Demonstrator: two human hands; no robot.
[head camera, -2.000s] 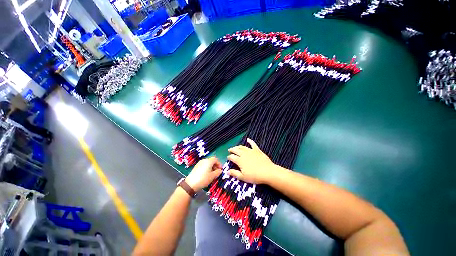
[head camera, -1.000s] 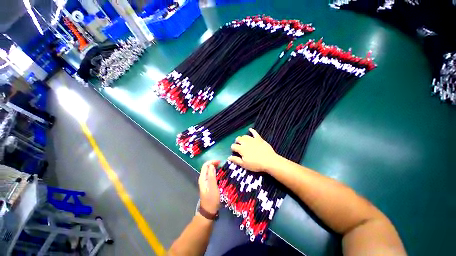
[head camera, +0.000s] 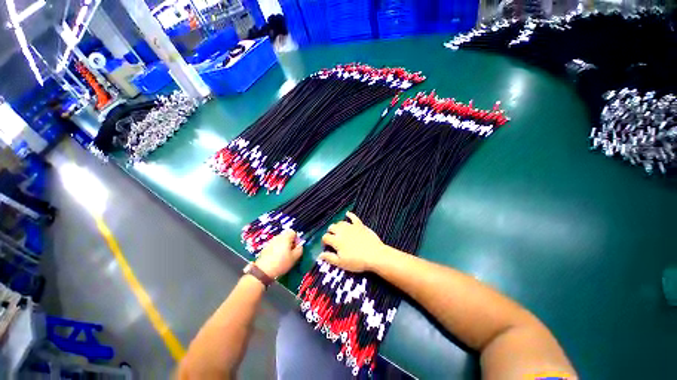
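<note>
A fan-shaped bundle of black cables (head camera: 404, 174) lies on the green bench, with red and white sleeves at both ends. Its near red ends (head camera: 334, 319) reach the bench's near edge. My right hand (head camera: 355, 245) lies over the cables just above the white sleeves, fingers spread; whether it grips any is hidden. A narrower group branches off left, ending in red and white sleeves (head camera: 266, 228). My left hand (head camera: 280, 254), with a wrist band, is at these ends, fingers curled; what is between its fingertips cannot be told.
A second cable bundle (head camera: 319, 104) lies farther back on the left. A black heap with silvery ends (head camera: 638, 130) lies at far right, a similar one (head camera: 159, 126) at far left. A blue crate (head camera: 237, 68) stands at back left. The bench edge (head camera: 185, 221) borders the aisle.
My left hand has moved from beside the near bundle's end up and left to the narrower group's ends, its fingers now curled. My right hand stays on the near bundle. The view has shifted.
</note>
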